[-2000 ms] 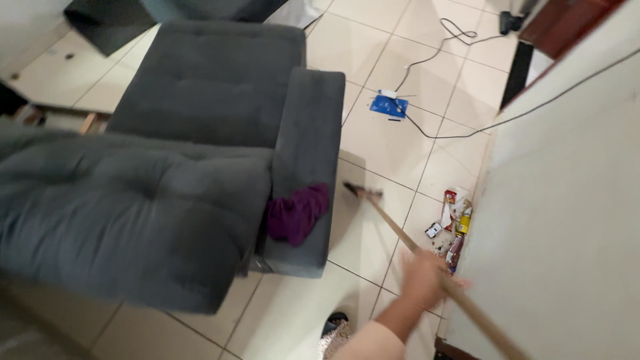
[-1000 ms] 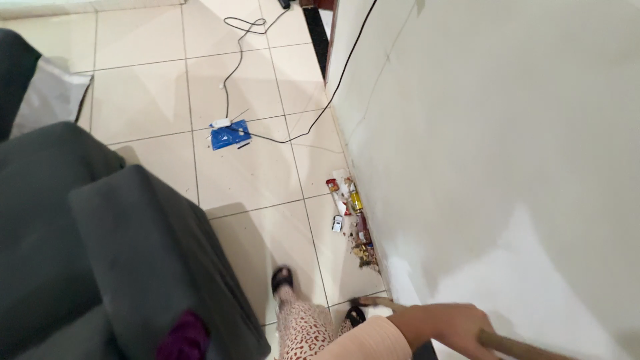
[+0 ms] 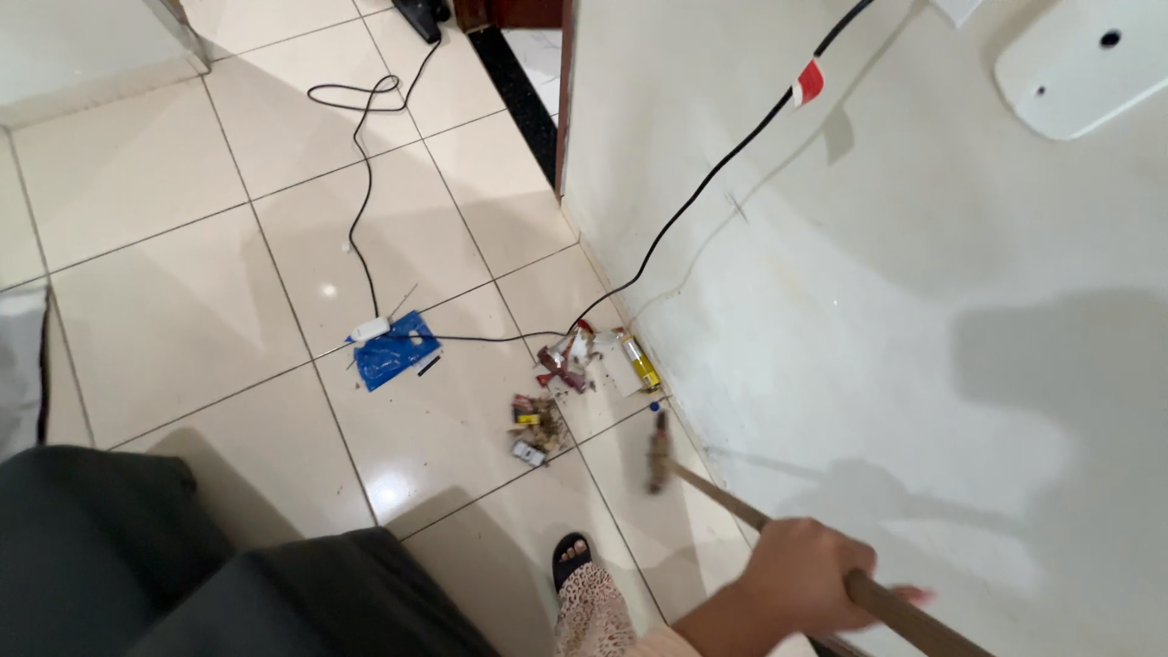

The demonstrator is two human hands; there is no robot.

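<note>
My left hand [image 3: 808,570] is closed around a wooden broom handle [image 3: 721,497], which runs out of frame at lower right. The small, blurred broom head [image 3: 659,456] is over the tiles near the wall, right of a litter pile [image 3: 547,424] with a toy car [image 3: 528,453] at its lower edge. Above that pile are crumpled wrappers [image 3: 566,365] and a yellow cylindrical container [image 3: 641,363] by the wall. A tiny blue thing [image 3: 654,406] sits just above the broom head. My right hand is not in view.
A blue plastic sheet or bag [image 3: 397,351] lies beside a white power strip or plug [image 3: 370,329]. The black cable [image 3: 680,214] crosses floor and wall. Dark grey upholstery [image 3: 301,602] fills the lower left. My sandaled foot [image 3: 572,555] is below the litter. A doorway threshold [image 3: 520,100] is ahead.
The broom has gone from beside the sofa to the wall side of the litter. The toy car now lies with a pile apart from the wrappers. The view has shifted toward the wall.
</note>
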